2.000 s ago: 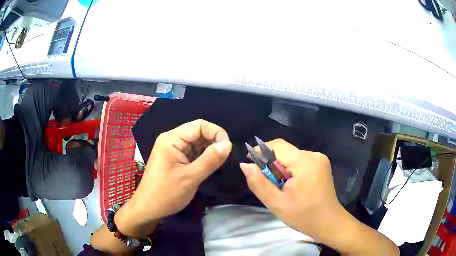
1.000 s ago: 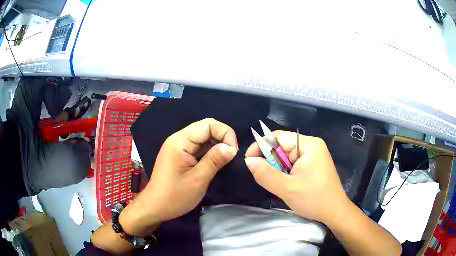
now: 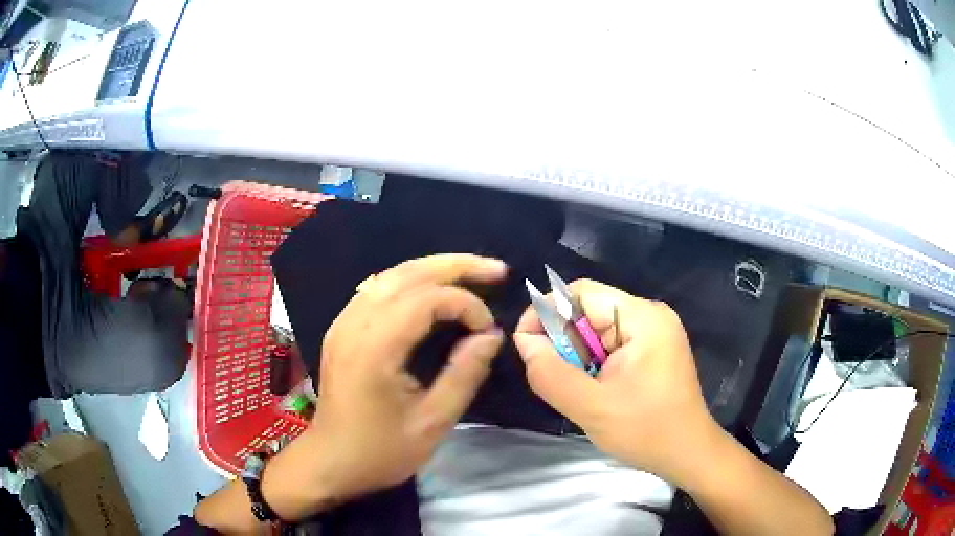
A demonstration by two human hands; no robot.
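The black garment [image 3: 419, 225] lies over my lap, below the table edge. My right hand [image 3: 618, 366] holds the thread snips [image 3: 571, 325], with pink and light-blue handles. Their two pointed silver blades are apart and point up and left. A thin brownish strip shows upright at the right fingers. My left hand [image 3: 393, 361] is just left of the blades, slightly blurred, above the garment. Its thumb and a fingertip are close together and one finger reaches out above them. I cannot tell if a thread is between them. A white cloth [image 3: 534, 487] lies on my lap below both hands.
The white table [image 3: 471, 84] with a ruler edge spans the top. Black-handled scissors [image 3: 909, 23] lie at its far right. A red plastic basket [image 3: 236, 314] stands left. An open cardboard box [image 3: 935, 382] holds white and black material at right. Another person's grey-clothed leg [image 3: 115, 340] is at far left.
My left hand's upper finger has straightened out toward the right, away from the thumb. The snips stay in my right hand, with the blades shifted and turned slightly.
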